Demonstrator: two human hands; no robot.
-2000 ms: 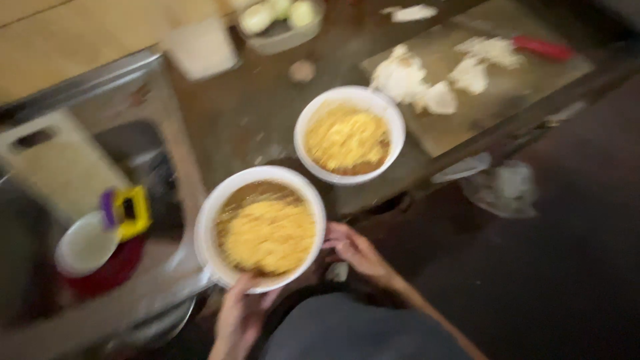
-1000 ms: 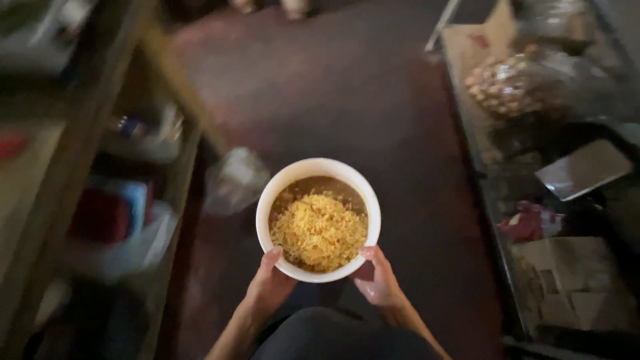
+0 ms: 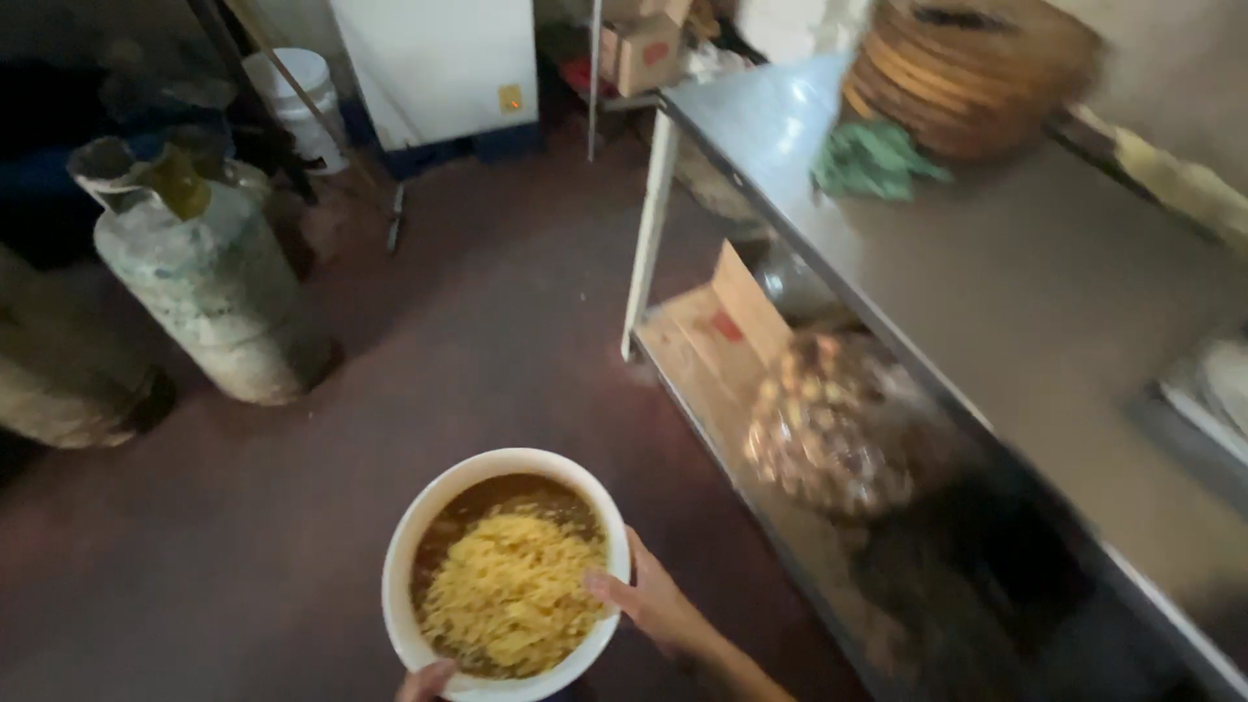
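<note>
A round white bowl [image 3: 395, 575] is at the bottom middle of the head view, held above the floor. It contains brown liquid with a heap of yellow grated or grain-like food [image 3: 512, 590] on top. My right hand [image 3: 663, 604] grips the bowl's right side, its thumb over the rim. Of my left hand [image 3: 426, 682], only part shows at the lower left rim, its thumb on the bowl; the rest is outside the view.
To the right stands a metal table [image 3: 985, 292] with stacked round wooden pieces [image 3: 960, 83] and a green cloth [image 3: 873, 161]. Its lower shelf holds a cardboard box [image 3: 746, 307] and a filled plastic bag [image 3: 829, 429]. Gas cylinders [image 3: 210, 283] and a white bucket [image 3: 302, 107] stand left.
The view has moved from the sink counter, past shelving, to the metal table. The bowl remains in both hands; the second bowl seen earlier on the counter is out of view.
</note>
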